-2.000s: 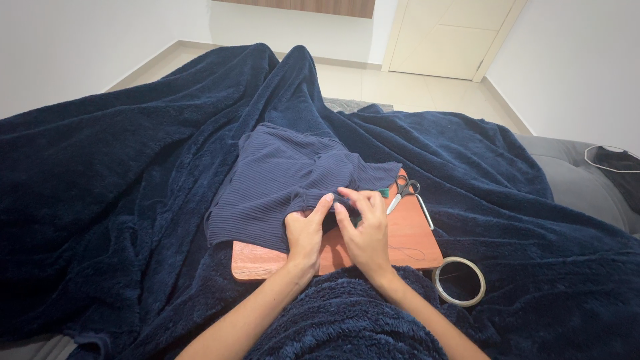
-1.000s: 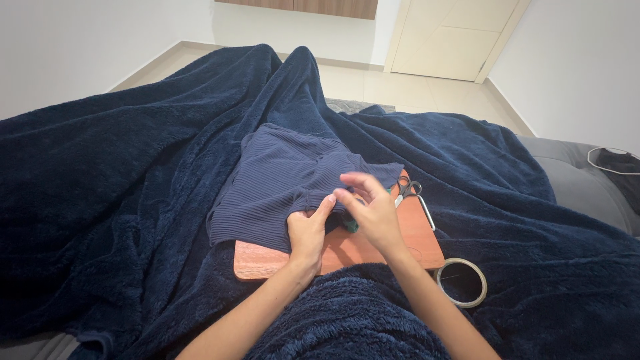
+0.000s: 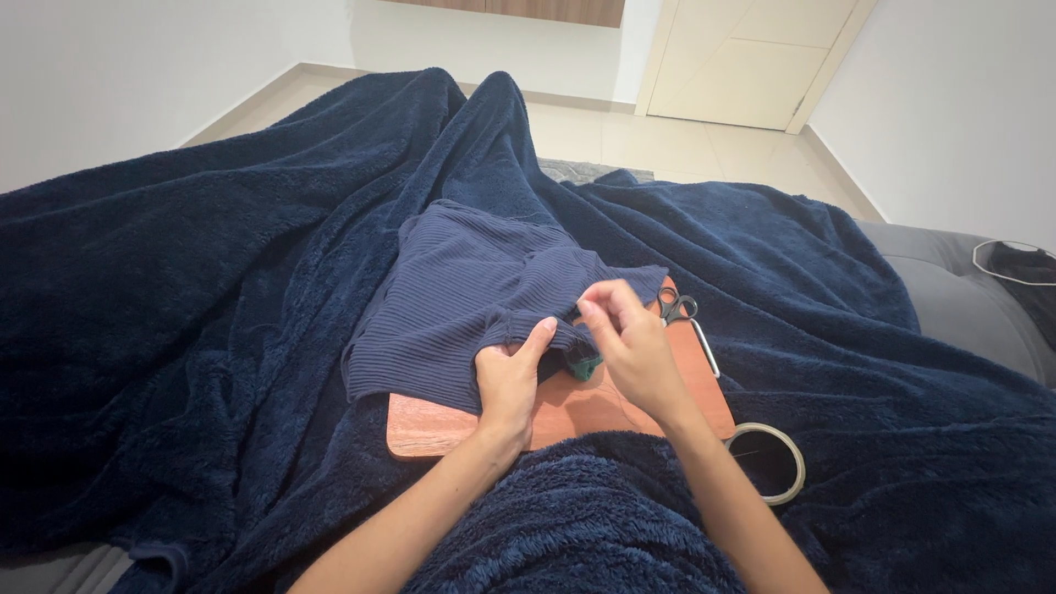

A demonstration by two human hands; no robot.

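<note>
A ribbed blue garment (image 3: 470,289) lies over a reddish wooden board (image 3: 577,417) on my lap. My left hand (image 3: 510,379) grips the garment's near edge, thumb on top and fingers hidden beneath the fabric. Thumb and forefinger of my right hand (image 3: 631,346) are pinched together beside that edge; something small and dark shows at the fingertips, too small to name. Below the fabric, between the hands, a green item (image 3: 584,367) rests on the board. Black-handled scissors (image 3: 676,305) lie at the board's far right corner, partly hidden.
A dark blue fleece blanket (image 3: 272,272) covers my legs and the grey couch (image 3: 949,289). A roll of tape (image 3: 799,470) lies on it, right of the board. The board has a metal handle (image 3: 706,350) on its right side. A white cable (image 3: 982,262) loops at the far right.
My right hand has dropped slightly from its raised position a second ago and moved a little to the right of my left hand. The left hand keeps its grip on the garment.
</note>
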